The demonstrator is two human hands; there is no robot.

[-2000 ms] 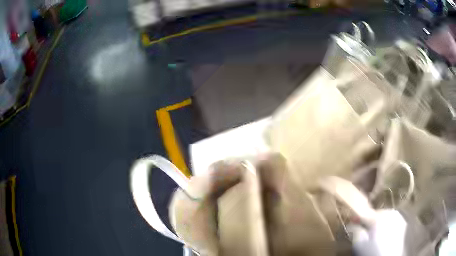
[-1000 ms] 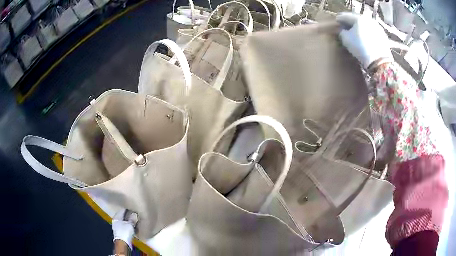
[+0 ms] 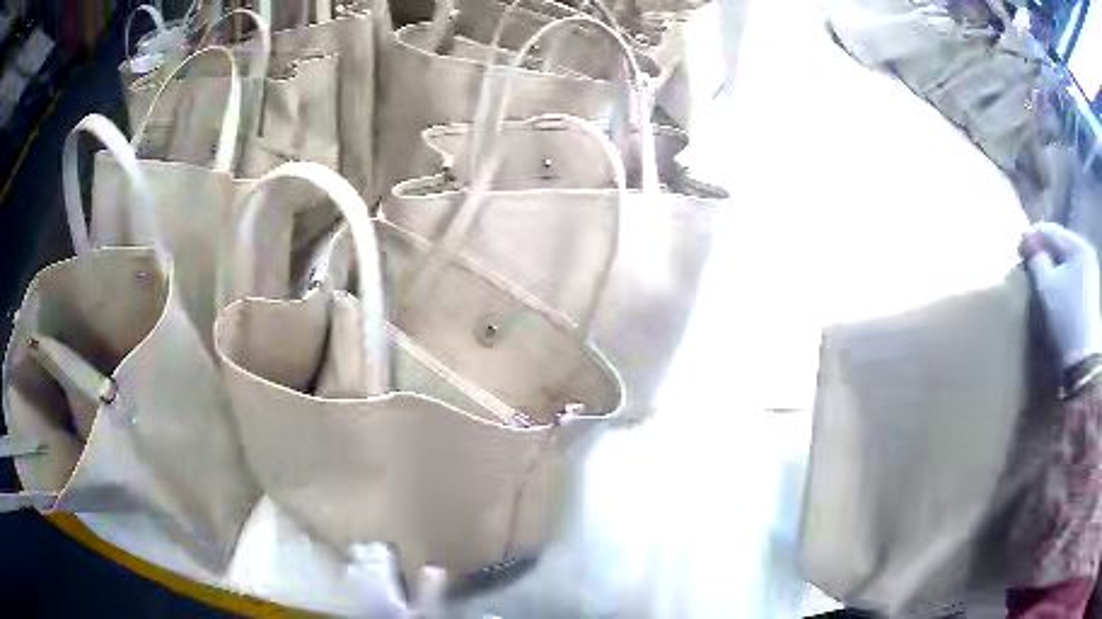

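My right hand (image 3: pixel 1061 281), in a white glove with a bare-looking fingertip, grips the upper corner of a beige bag (image 3: pixel 918 435) at the right; this bag hangs or stands with a plain side showing and no handles in view. My left hand (image 3: pixel 396 588), gloved, blurred and partly cut off by the bottom edge, is at the base of an open beige tote (image 3: pixel 399 472); its grip is unclear. This tote stands upright with a raised loop handle and a zipped divider inside. Another open tote (image 3: pixel 181 399) stands at the left edge.
More beige totes (image 3: pixel 520 242) stand close together behind, handles up. A white table surface (image 3: pixel 701 508) is overexposed at centre right. Further beige pieces (image 3: pixel 967 97) lie at the upper right. A yellow line (image 3: pixel 157 574) and dark floor show at the lower left.
My right hand has moved right and down with the plain-sided bag, away from the other totes. My left hand now shows farther right, below the middle tote. The view has shifted right.
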